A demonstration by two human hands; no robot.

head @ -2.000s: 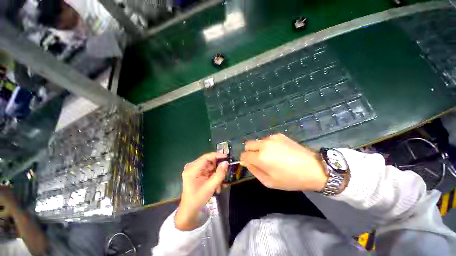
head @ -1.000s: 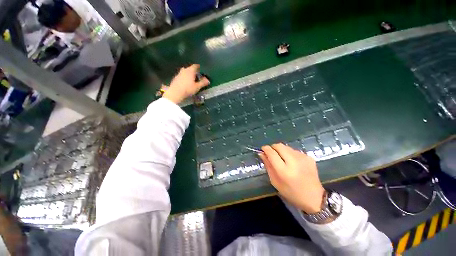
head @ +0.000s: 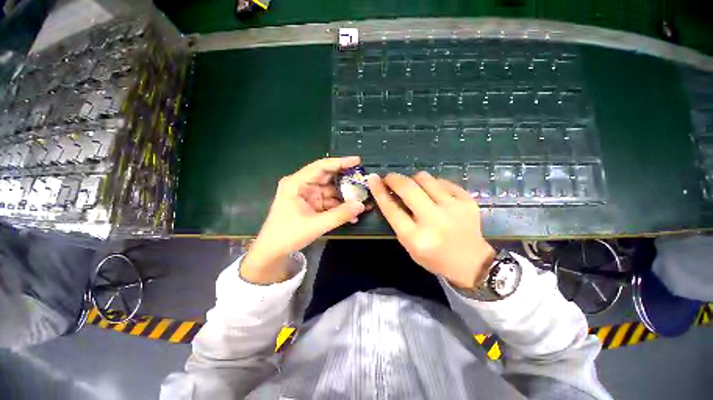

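Note:
My left hand (head: pixel 301 207) holds a small dark device housing (head: pixel 353 187) between thumb and fingers near the bench's front edge. The housing shows a pale, shiny inside. My right hand (head: pixel 434 223) touches the housing's right side with its fingertips. Whether it holds the thin tool cannot be told. A clear blister tray (head: pixel 469 125) lies on the green bench just beyond my hands. One small white-and-dark square part (head: pixel 348 37) sits at the tray's far left corner.
A tall stack of filled clear trays (head: pixel 94 133) stands at the left. A metal rail (head: pixel 266 37) runs along the bench's back. Beyond it, a dark unit with yellow (head: pixel 252 7) lies on the green belt. Another tray (head: pixel 701 117) is at the right edge.
My left hand has come back from the belt and now holds a dark housing. My right hand has moved from over the tray to the housing. The view has turned and tilted down.

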